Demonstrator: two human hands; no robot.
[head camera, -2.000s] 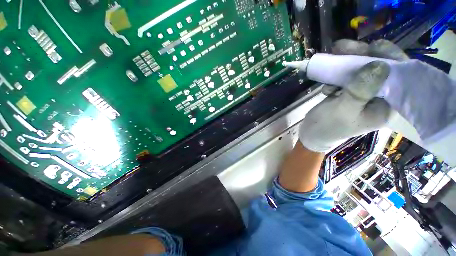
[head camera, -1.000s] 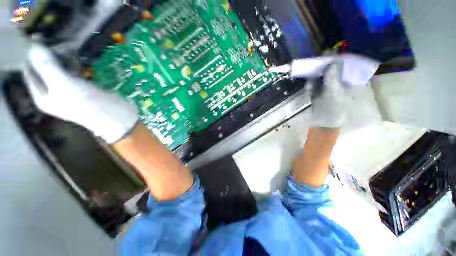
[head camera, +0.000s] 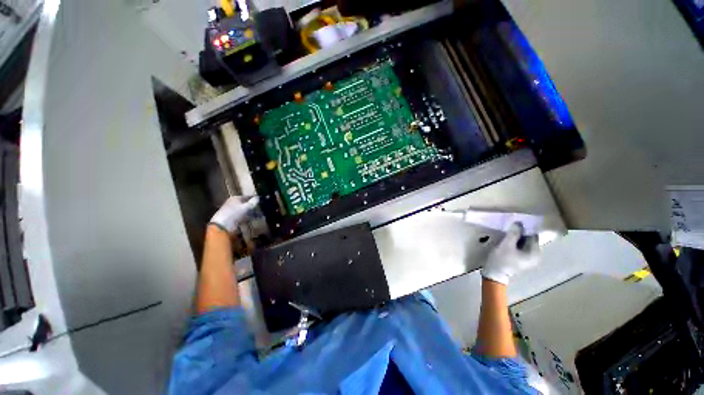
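The green circuit board (head camera: 340, 139) lies solder side up in the black carrier (head camera: 305, 226), inside the machine's open bay. My gloved right hand (head camera: 512, 254) is closed on the white pointed applicator (head camera: 498, 219), with pale wrap around its back end. The applicator lies low over the metal ledge, tip pointing left, clear of the board. Whether it touches the ledge cannot be told. My gloved left hand (head camera: 234, 213) is at the carrier's left end, by the pale rail; its fingertips are small and what they touch is unclear.
A black pad (head camera: 320, 274) lies on the front metal ledge (head camera: 440, 251). Behind the bay are a device with red lights (head camera: 231, 42) and a yellow roll (head camera: 328, 32). A black tray (head camera: 644, 359) is at the lower right.
The view has pulled back from the board. My right hand and the applicator have moved off the board's corner to the ledge. My left hand has come down to the carrier's left end.
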